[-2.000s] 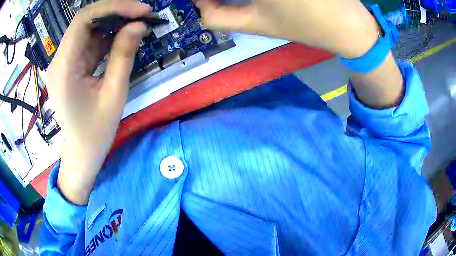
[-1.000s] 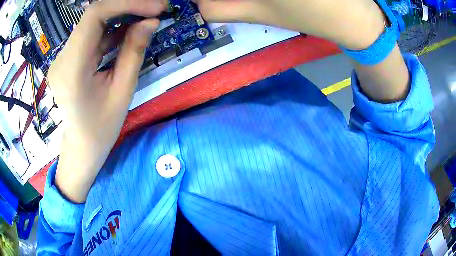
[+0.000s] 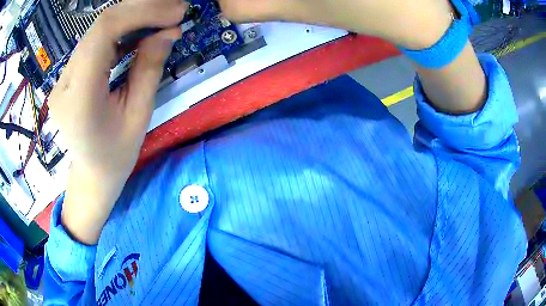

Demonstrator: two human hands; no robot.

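Observation:
The blue motherboard (image 3: pixel 200 37) lies in the white chassis (image 3: pixel 287 37) at the top of the view, partly covered by my hands. My left hand (image 3: pixel 111 89) is over its left part, thumb and fingertips close together on a thin dark piece (image 3: pixel 142 37), mostly hidden by the fingers. My right hand (image 3: pixel 335 15) reaches in from the right over the board's upper edge. Its fingertips are cut off by the top edge, so what it holds cannot be seen. A blue band is on my right wrist.
A red-orange foam edge (image 3: pixel 263 89) runs along the chassis front. Black heatsink parts with an orange label (image 3: pixel 43 58) and red and yellow-black wires (image 3: pixel 37 122) are at the left. A grey aisle with a yellow line (image 3: pixel 398 95) is at the right.
The black piece at my left fingertips showed clearly over the board earlier and is now mostly hidden. The view has shifted slightly; both hands stay close over the board.

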